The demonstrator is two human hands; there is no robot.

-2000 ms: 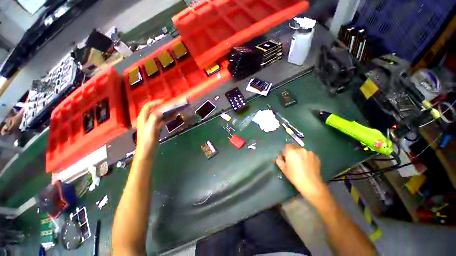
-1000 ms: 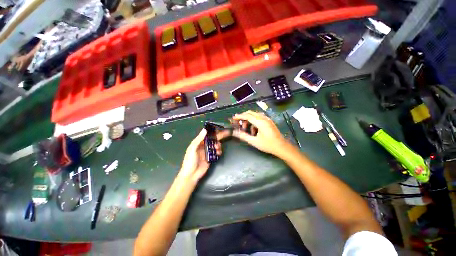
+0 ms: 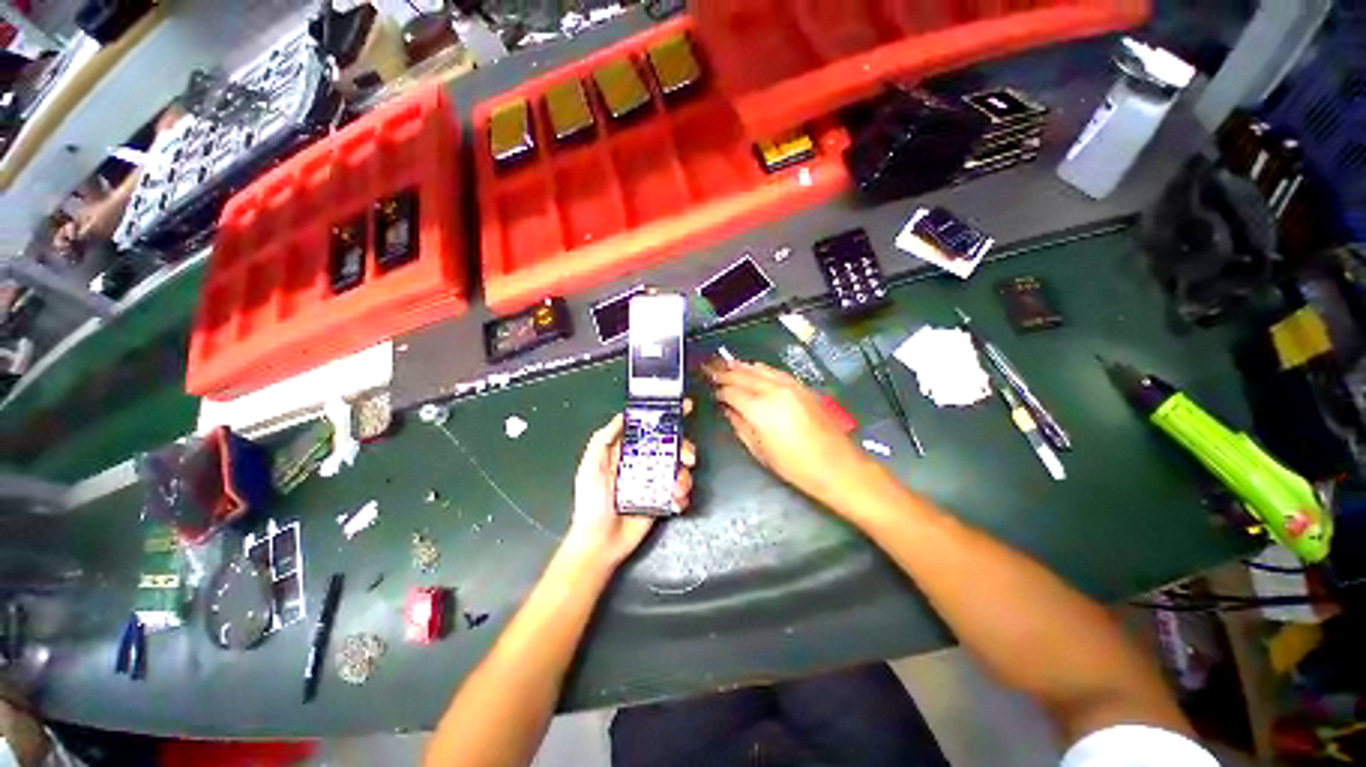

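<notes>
A flip phone (image 3: 653,405) stands open and upright in front of me, its pale screen half up and its dark keypad half with light keys below. My left hand (image 3: 611,487) holds the keypad half, thumb and fingers at its sides. My right hand (image 3: 782,424) is just right of the phone, apart from it, fingers spread over the mat and holding nothing that I can see. A red part (image 3: 838,414) lies partly hidden behind my right hand.
Red trays (image 3: 599,225) run along the back. Loose displays (image 3: 736,286) and a keypad housing (image 3: 851,274) lie before them. Tweezers (image 3: 894,396), white sheets (image 3: 945,367), slim tools (image 3: 1025,409) and a lime-green screwdriver (image 3: 1240,468) are right. A red box (image 3: 427,614) and screws (image 3: 361,656) are left.
The left hand went from the back trays to the front with a phone. The phone, folded or partly open a second ago, now shows open. The right hand has come away from it.
</notes>
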